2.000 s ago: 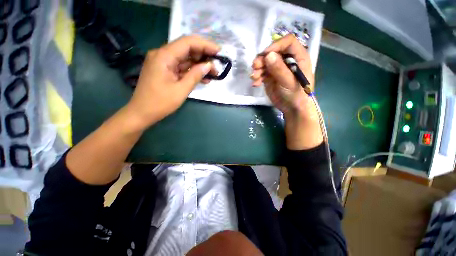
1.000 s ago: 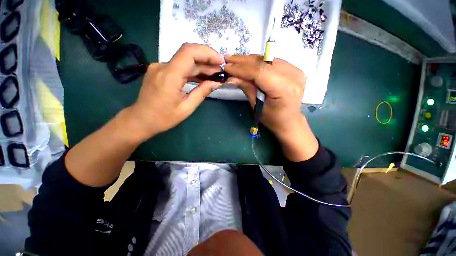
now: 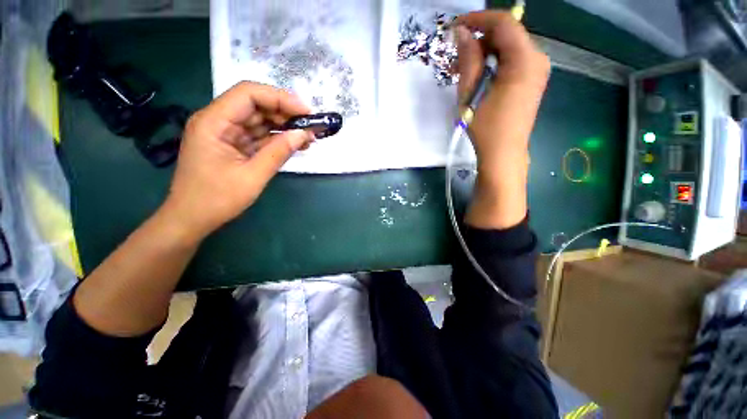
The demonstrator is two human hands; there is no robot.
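Observation:
My left hand (image 3: 237, 155) pinches a glossy black frame (image 3: 318, 124), seen edge-on, above the left compartment of the white parts tray (image 3: 409, 131). My right hand (image 3: 501, 78) holds the vacuum pen (image 3: 477, 92) over the right side of the tray; its yellow tip holder points away at the top, and its tip is out of clear view. A thin clear hose (image 3: 459, 221) runs back from the pen. Tiny silver-grey parts (image 3: 307, 65) lie scattered in the left compartment. Small dark and silver parts (image 3: 427, 47) are heaped in the right one.
Loose black frames (image 3: 123, 102) lie on the green mat (image 3: 328, 217) left of the tray. White specks (image 3: 397, 200) lie near the bench edge. The vacuum control box (image 3: 676, 159) stands at the right, with a cardboard carton (image 3: 622, 319) below. The blister tray (image 3: 24, 164) is at the left.
My right hand has left the frame and moved right and away over the tray with the pen. My left hand still holds the frame. The view has shifted, so the tray appears further left.

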